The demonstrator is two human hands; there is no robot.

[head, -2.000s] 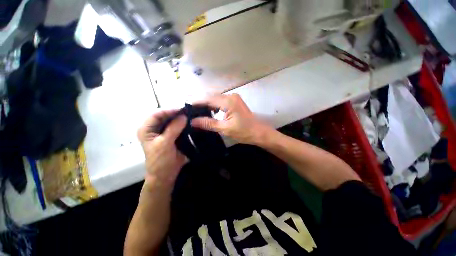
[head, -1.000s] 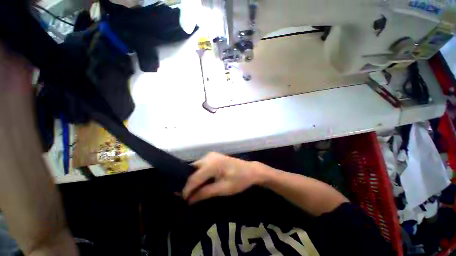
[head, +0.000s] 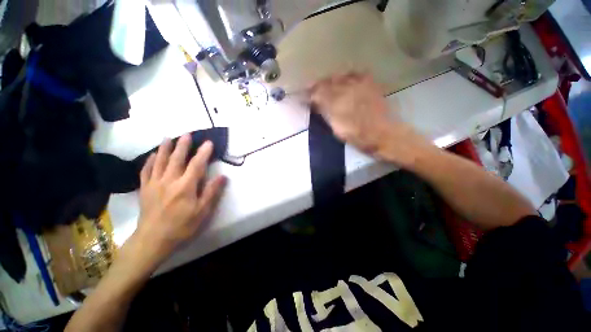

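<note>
My left hand lies with fingers spread on a narrow black piece on the white table, left of the needle area. My right hand, blurred, is right of the presser foot. Its fingers are on the upper end of a black strip, which hangs over the table's front edge toward my lap; its lower end merges with dark cloth. The sewing machine head stands above. No cloth shows under the needle.
Dark cut pieces with blue strips lie at the left of the table. Yellow tape is on the left edge. A small red-dark tool lies at the right end. A red basket with white and dark scraps stands at the right.
My left hand has come from the far left onto the black piece near the machine. My right hand has moved up from the lap to the machine bed, with a black strip hanging below it.
</note>
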